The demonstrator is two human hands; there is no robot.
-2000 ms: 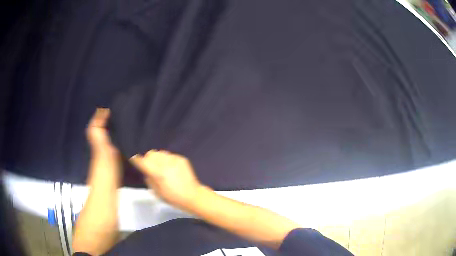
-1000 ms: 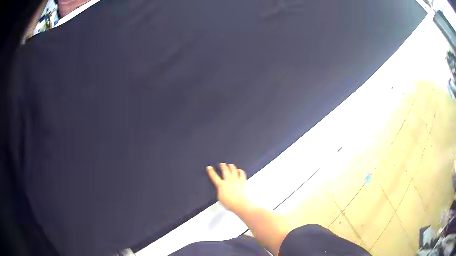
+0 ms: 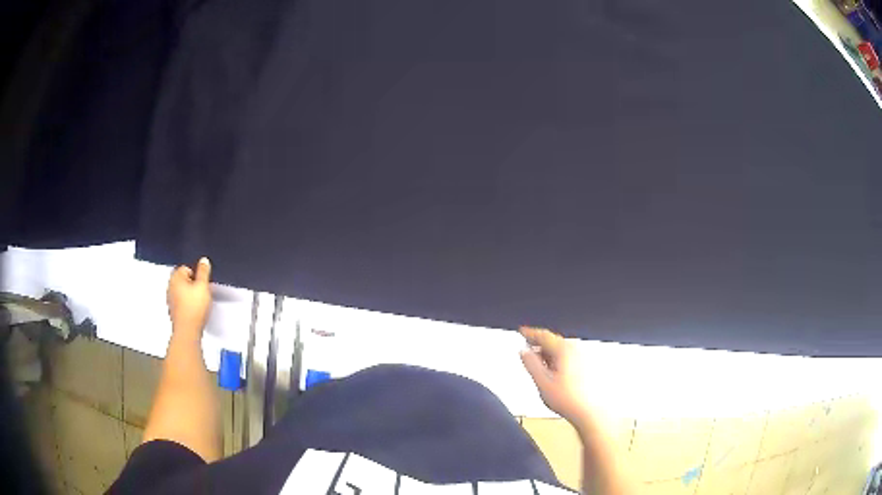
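Dark navy fabric (image 3: 464,164) covers most of the table, lying mostly flat with soft folds at the left. Its near edge runs beside the white table strip (image 3: 416,343). My left hand (image 3: 191,290) pinches this edge at the left, near a corner of the ply, thumb on top. My right hand (image 3: 551,360) is at the same edge right of centre, fingertips touching it with the fingers curled; whether it grips the cloth is unclear.
Shiny metal rails (image 3: 266,358) with blue fittings (image 3: 230,369) cross the table's near edge between my hands. A greyish heap (image 3: 37,324) lies at the far left. Tiled floor (image 3: 716,450) shows below. Colourful items (image 3: 864,48) are beyond the table at the upper right.
The view has swung back to the left. My left hand has come into view, pinching the fabric edge. My right hand has gone from spread fingers on the fabric to curled fingers at its edge.
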